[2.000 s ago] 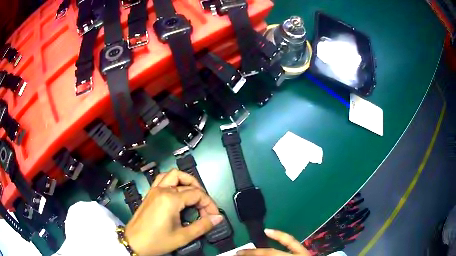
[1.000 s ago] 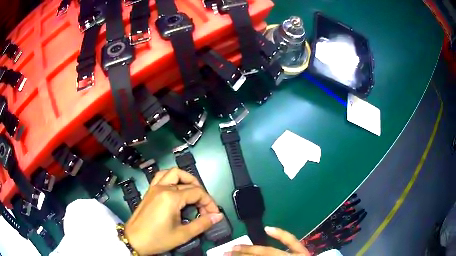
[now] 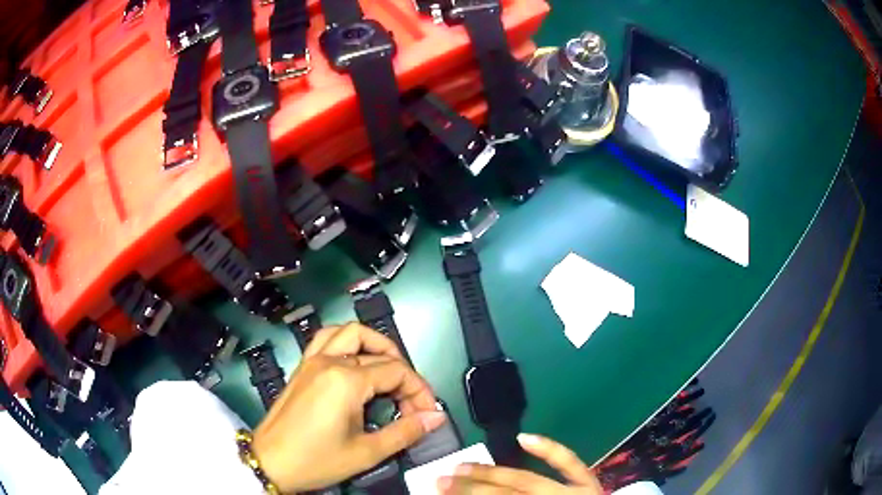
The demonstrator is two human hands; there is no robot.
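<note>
My left hand (image 3: 338, 416) is over the watches at the lower middle, thumb and index fingertips together at the upper edge of a watch with a pale grey face (image 3: 432, 447). Whether they pinch anything is hidden. My right hand (image 3: 522, 476), cut off by the bottom edge, has its fingers on a white card or cloth (image 3: 450, 470) that covers the lower part of that watch. A black smartwatch (image 3: 495, 389) lies face up just right of it, strap stretched upward. Another watch (image 3: 379, 476) is partly hidden under my left hand.
Orange-red trays (image 3: 126, 184) with draped watches fill the upper left. A clear bottle (image 3: 583, 82) stands in a yellowish ring behind, beside a black tray (image 3: 677, 106) and a white card (image 3: 717, 226). A white scrap (image 3: 587, 298) lies right of the watches. The bench edge curves at right.
The view has shifted slightly, so the bench things sit further right. My right hand's white piece has moved up and shows more over the watch. My left hand keeps nearly the same pose.
</note>
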